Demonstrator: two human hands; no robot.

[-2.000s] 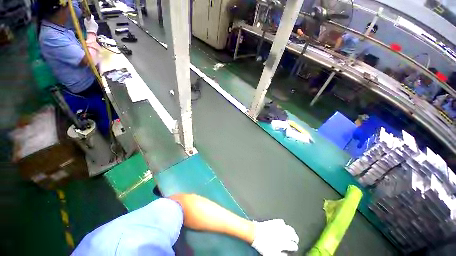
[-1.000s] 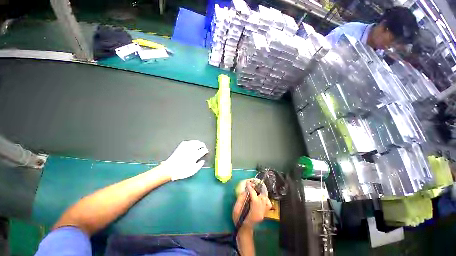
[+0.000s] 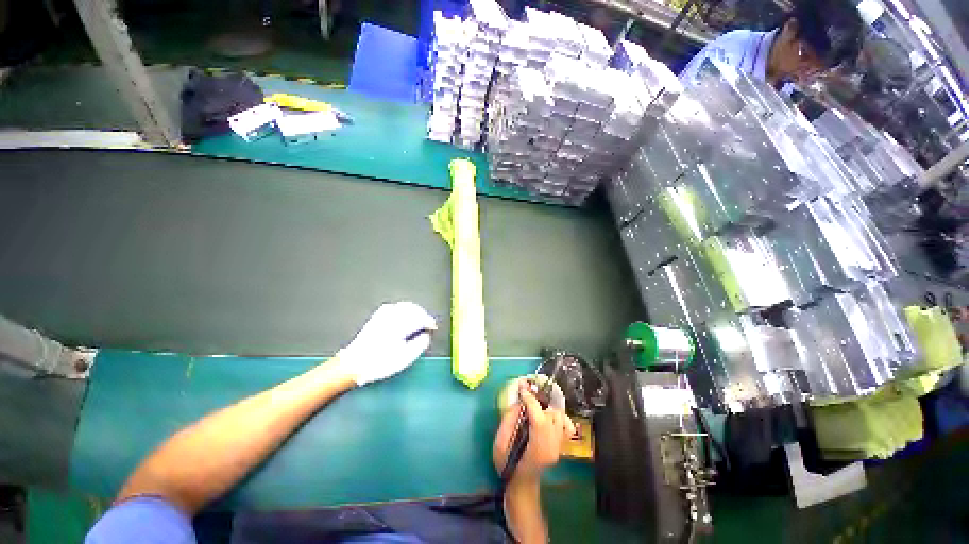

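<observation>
My left hand (image 3: 389, 342), in a white glove, rests over the near edge of the belt, left of the yellow-green wrapped bar (image 3: 466, 282). Its fingers are curled and I see nothing in it. My bare right hand (image 3: 531, 423) holds the black soldering iron (image 3: 519, 441) with its tip end over the round whitish tip-cleaning pot (image 3: 512, 394); the hand partly hides the pot. The dark iron stand (image 3: 574, 385) on its yellow base (image 3: 579, 440) is just right of the hand.
The solder feeder (image 3: 677, 468) and green solder spool (image 3: 661, 346) stand at the right. Clear plastic trays (image 3: 760, 255) rise behind them. Stacked housings (image 3: 563, 106), a yellow-handled tool (image 3: 298, 103) and a dark cloth (image 3: 218, 101) are across the belt (image 3: 213, 255). A person sits at the far right.
The view has swung from the line at left to my own place. Since one second ago both hands have stayed nearly in place; the right still holds the iron at the pot.
</observation>
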